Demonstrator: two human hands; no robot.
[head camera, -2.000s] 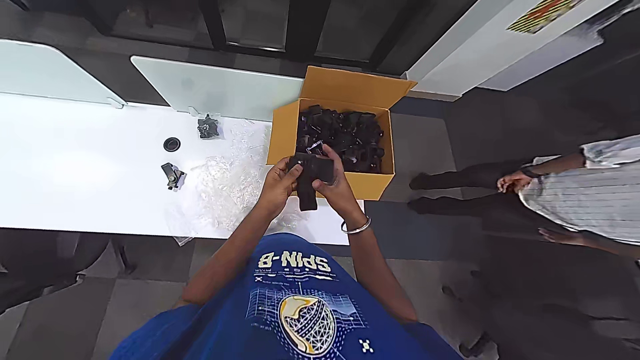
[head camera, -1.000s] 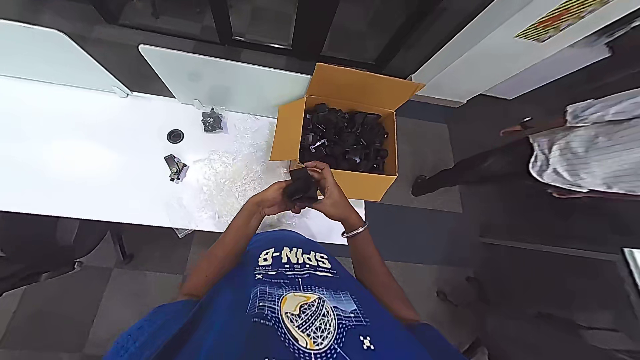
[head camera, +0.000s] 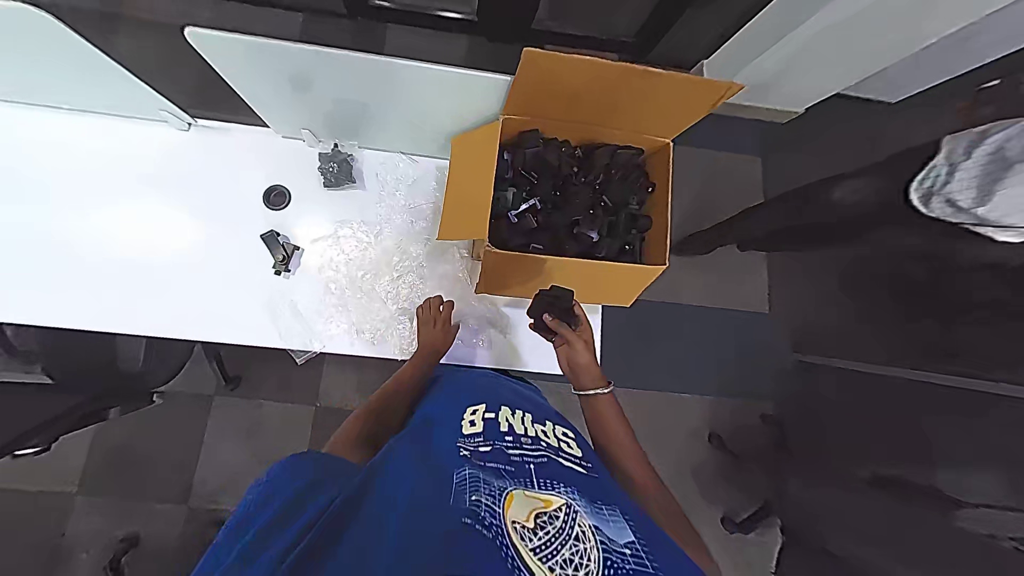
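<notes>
My right hand (head camera: 570, 332) grips a compact black plastic device (head camera: 552, 308) just in front of an open cardboard box (head camera: 572, 276). Many black parts (head camera: 572, 196) fill that box in a jumbled heap. Over the near part of the white table (head camera: 160, 264), my left hand (head camera: 437, 324) is beside a pile of crumpled clear plastic wrapping (head camera: 376, 280), with its fingers slightly bent and no object visible in it. To the left of the pile lie a black mount-like part (head camera: 280, 252), a round black cap or ring (head camera: 277, 197) and a black item in clear plastic (head camera: 337, 167).
Frosted divider panels (head camera: 344, 88) stand along the table's far edge. A dark chair (head camera: 104, 360) is at the lower left, near the table. On the right, a person in a light top (head camera: 976, 180) and dark trousers is partly in view.
My hands, together on a black device before, are now apart; the left one has let go and moved left over the wrapping. The person on the right has shifted.
</notes>
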